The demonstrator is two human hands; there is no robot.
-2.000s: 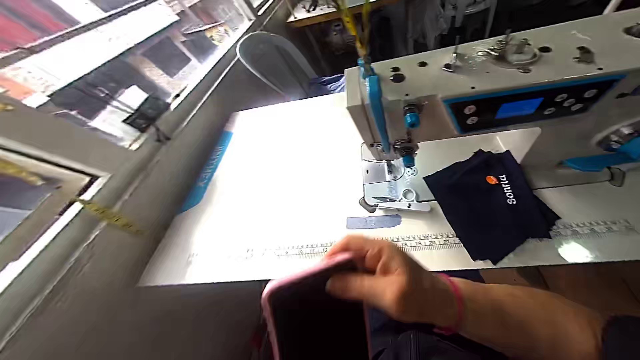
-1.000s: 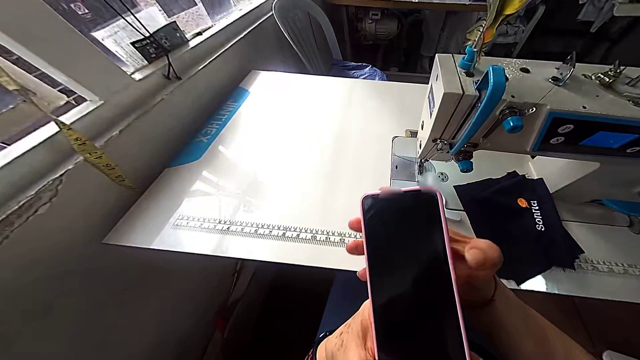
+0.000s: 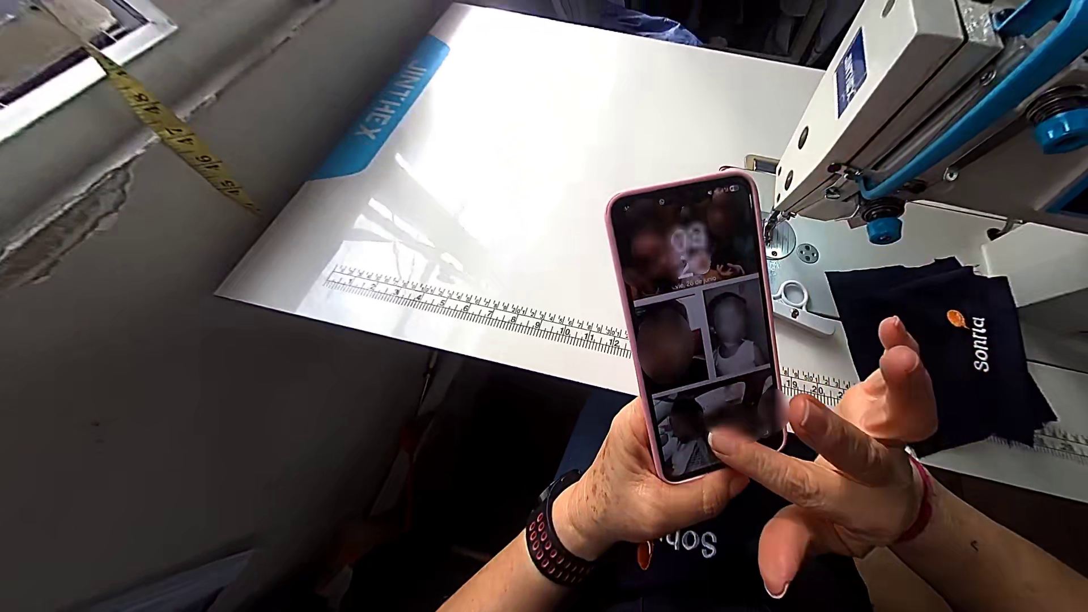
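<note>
In the head view my left hand [image 3: 633, 484] grips the lower end of a smartphone in a pink case [image 3: 705, 327], held upright in front of the sewing table. The phone's screen is lit and shows a lock screen with photos. My right hand [image 3: 841, 450] has its fingers spread, and one fingertip lies on or just over the lower part of the screen. Beyond that hand, dark navy fabric pieces [image 3: 935, 348] with embroidery lie on the table. A small white tool with a ring [image 3: 795, 297] sits between the phone and the fabric.
An industrial sewing machine [image 3: 918, 110] stands at the right, its needle area partly behind the phone. The white tabletop [image 3: 527, 161] carries a printed ruler [image 3: 476, 308] along its front edge. A yellow tape measure [image 3: 178, 136] hangs by the wall at the left.
The phone's screen was dark and is now lit. My right hand has come off the phone's side, and its finger is at the lower screen. The view has moved closer to the table.
</note>
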